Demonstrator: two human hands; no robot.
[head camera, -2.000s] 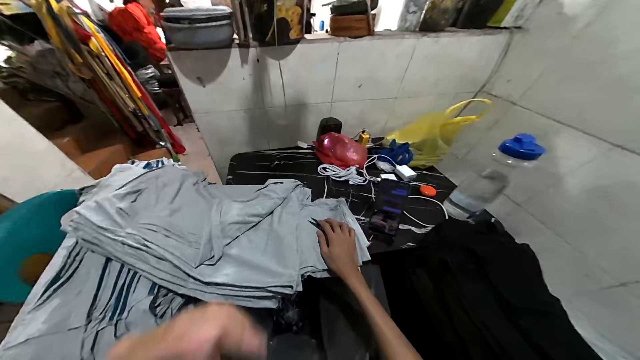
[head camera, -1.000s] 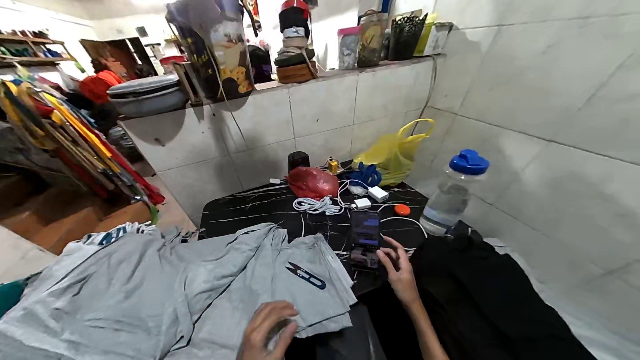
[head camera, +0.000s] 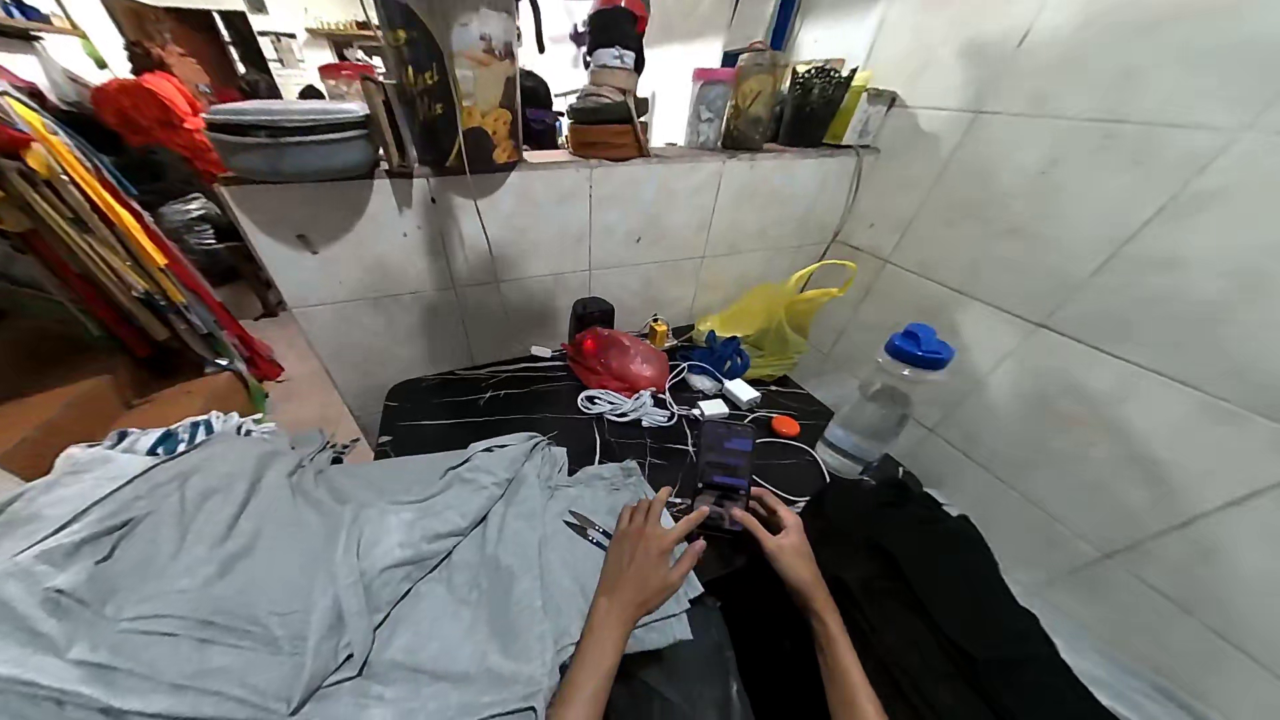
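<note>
A smartphone with a lit screen lies on the black marble-patterned table. My left hand is at its lower left, fingers spread, the index fingertip at the lower screen. At the lower right of the phone is my right hand, its thumb near the screen and its fingers by the phone's edge. Thread snips lie on a stack of light grey cloth, partly covered by my left hand. Black cloth lies to the right, beside my right forearm.
Behind the phone are white cables, white chargers, a red plastic bag, a yellow bag and an orange cap. A water bottle with a blue lid stands at the right. A tiled ledge holds jars and containers.
My left hand has moved right from the grey cloth to the phone, and now partly covers the snips. Two seconds ago one hand rested over the snips; the view has shifted.
</note>
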